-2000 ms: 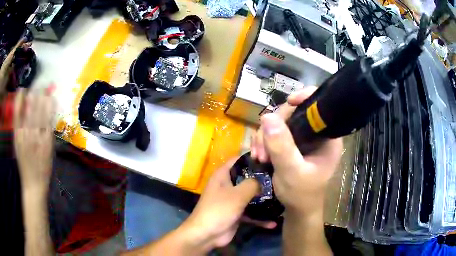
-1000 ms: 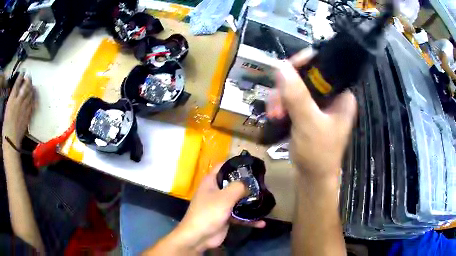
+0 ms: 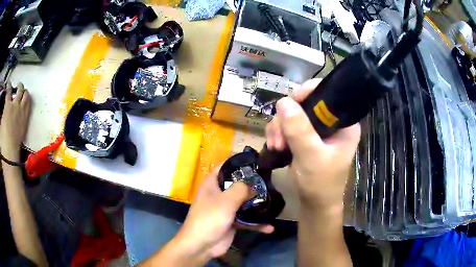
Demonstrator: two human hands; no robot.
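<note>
My left hand holds a black camera housing over the bench's front edge, its thumb on the circuit board inside. My right hand grips the thick black electric screwdriver with a yellow-orange label. The screwdriver's lower end is at the housing's upper right rim; the bit tip cannot be made out. Two more housings with boards, one nearer and one behind it, stand open side up on the bench at the left.
The white-grey screw feeder stands behind my hands. A tall stack of blister trays is at the right. Other black parts with red wires lie at the back left. Another person's hand rests at the far left, near a red object.
The screwdriver went up towards the feeder and is now back down at the housing. My left hand still holds the housing. The other person's hand moved back onto the bench.
</note>
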